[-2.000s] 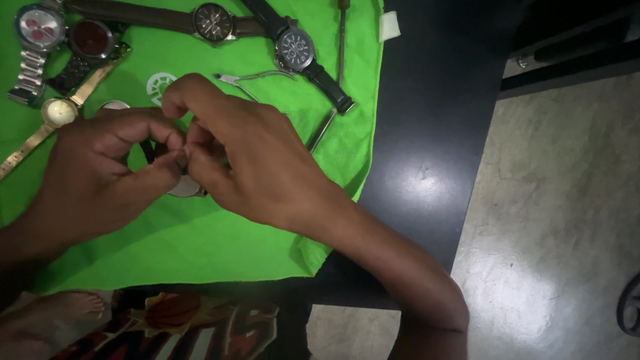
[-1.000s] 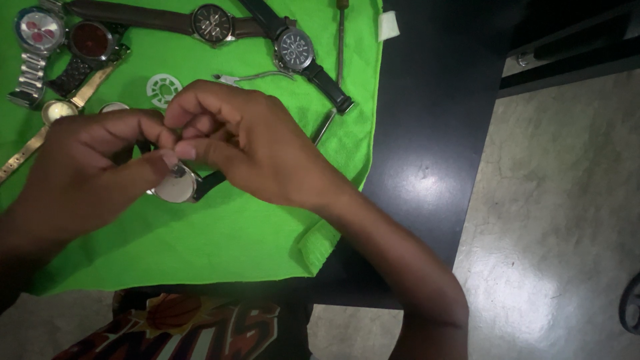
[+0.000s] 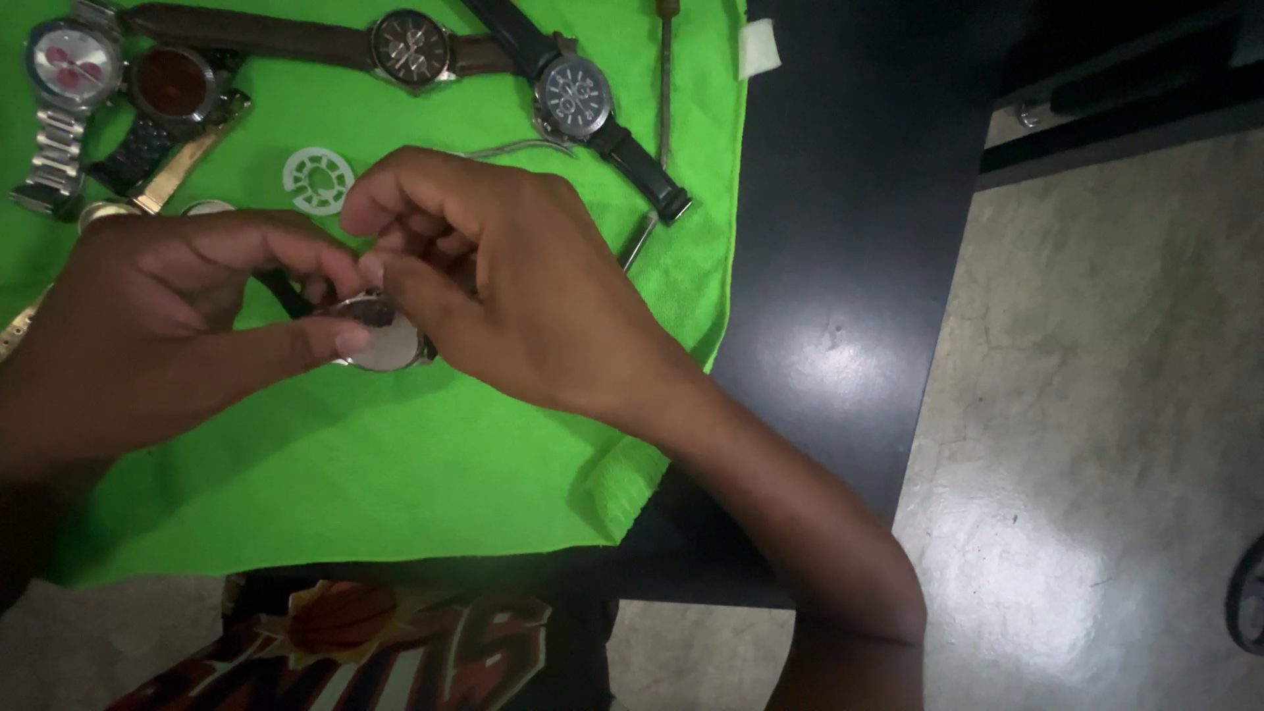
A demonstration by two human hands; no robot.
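Note:
A round wristwatch [image 3: 395, 346] with a pale face or back and a dark strap lies on the green cloth, partly covered by my fingers. My left hand [image 3: 207, 316] grips its left edge, the thumb on the round surface. Above its upper rim, my right hand [image 3: 494, 276] has thumb and index finger pinched together; whether something small is between them is hidden. A white slotted ring [image 3: 318, 182] lies just above my hands. Thin metal tweezers or a similar tool [image 3: 523, 148] show behind my right hand.
Several watches lie along the top of the green cloth [image 3: 395, 494], among them a silver one [image 3: 74, 64], a brown-strapped one [image 3: 412, 47] and a black-strapped one [image 3: 575, 96]. A screwdriver [image 3: 667, 89] and a metal rod [image 3: 638, 242] are at right, near the dark table's edge [image 3: 839, 247].
The watch's round surface, mostly hidden two seconds ago, shows between my hands. The slotted ring is uncovered, and less of the thin metal tool shows. Both hands have stayed close together.

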